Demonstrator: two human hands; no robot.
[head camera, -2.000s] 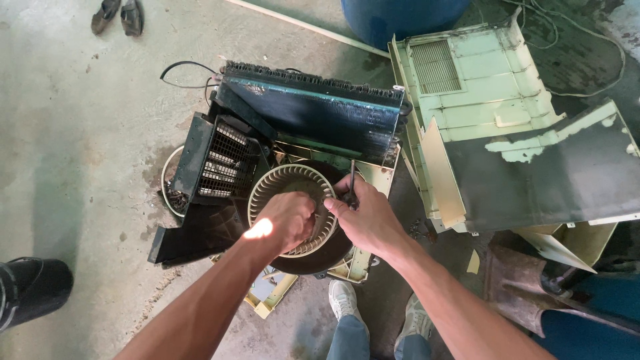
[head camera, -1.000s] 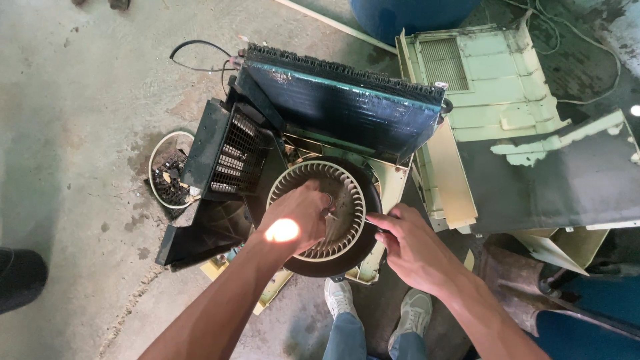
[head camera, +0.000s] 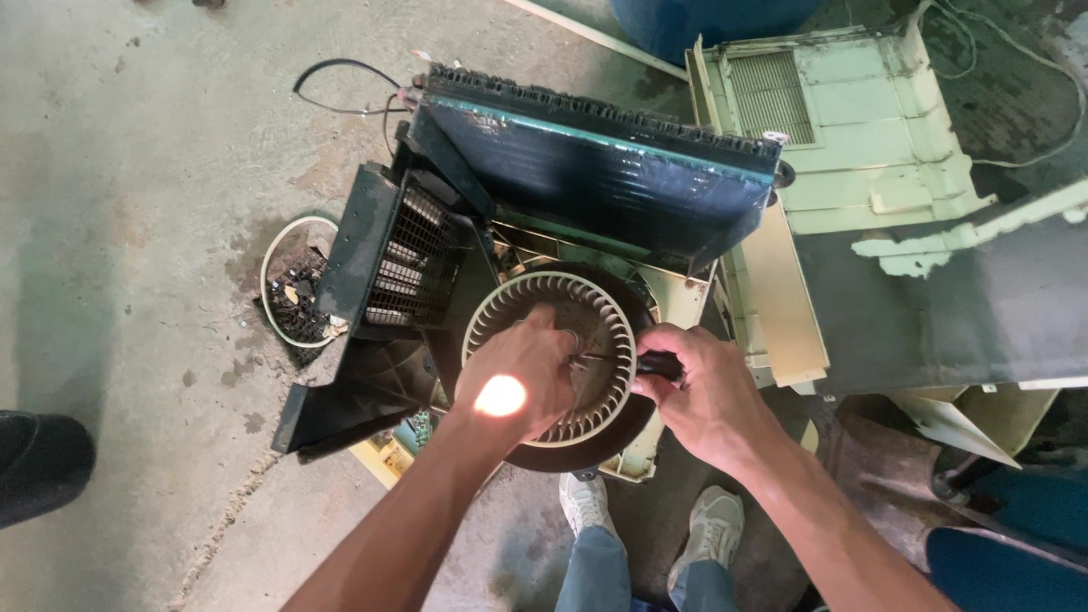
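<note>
A round blower fan wheel (head camera: 625, 374) with pale fins sits in the dark housing of a dismantled air conditioner. My left hand (head camera: 523, 374) reaches inside the wheel, its fingers over the hub; whether they grip anything is hidden. At the wheel's right rim, my right hand (head camera: 697, 382) holds the dark handle of a screwdriver (head camera: 659, 365), whose thin shaft points left toward the hub. Behind the wheel a finned heat exchanger coil (head camera: 595, 178) leans upright. A black plastic grille (head camera: 408, 255) stands to the left of the wheel.
A round basket (head camera: 268, 297) of small debris lies on the concrete floor at the left. Pale plastic casing panels (head camera: 875, 127) lie at the right, beside a dark panel (head camera: 952, 297). A blue drum (head camera: 714, 21) stands at the back, a black bucket (head camera: 42, 467) at the far left.
The screwdriver, held upright in my right hand two seconds ago, now lies nearly level, pointing toward the hub. My left hand stays inside the wheel. The view has shifted.
</note>
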